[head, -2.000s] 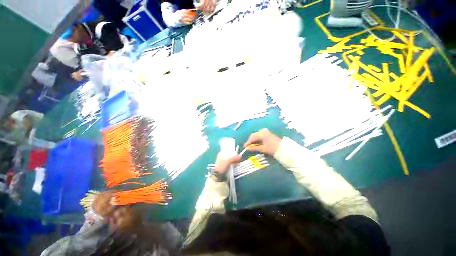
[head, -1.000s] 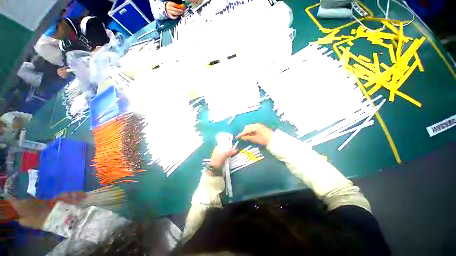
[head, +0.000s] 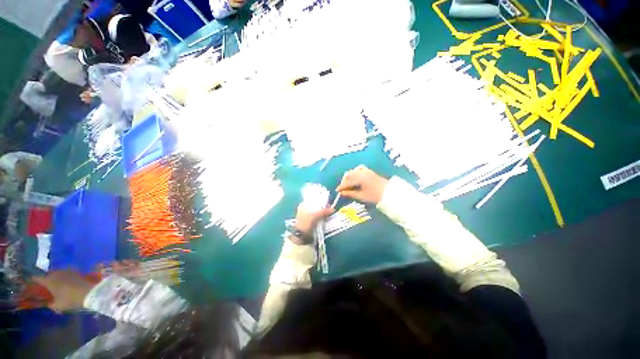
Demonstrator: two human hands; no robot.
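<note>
My left hand (head: 310, 219) is closed around an upright bundle of white leads (head: 322, 251), whose top is a washed-out pale blob. My right hand (head: 361, 185), just right of it, pinches a thin white lead (head: 336, 198) near its upper end, with a small orange-yellow spot at the fingertips. Under and beside my left hand, several white leads with yellow pieces (head: 352, 213) lie on the green table. The exact contact at the fingertips is too small to tell.
Overexposed piles of white leads (head: 449, 133) spread ahead. Yellow strips (head: 547, 95) lie in a heap at the right. Orange leads (head: 156, 210), a blue tray (head: 145, 144) and a blue crate (head: 85, 231) are at the left. A neighbour's hand and sleeve (head: 116, 297) are at the lower left.
The view has shifted, so the table appears moved left and up. My hands stay close together at the bundle. The neighbour's hand has moved left from the near orange leads, which are gone from there.
</note>
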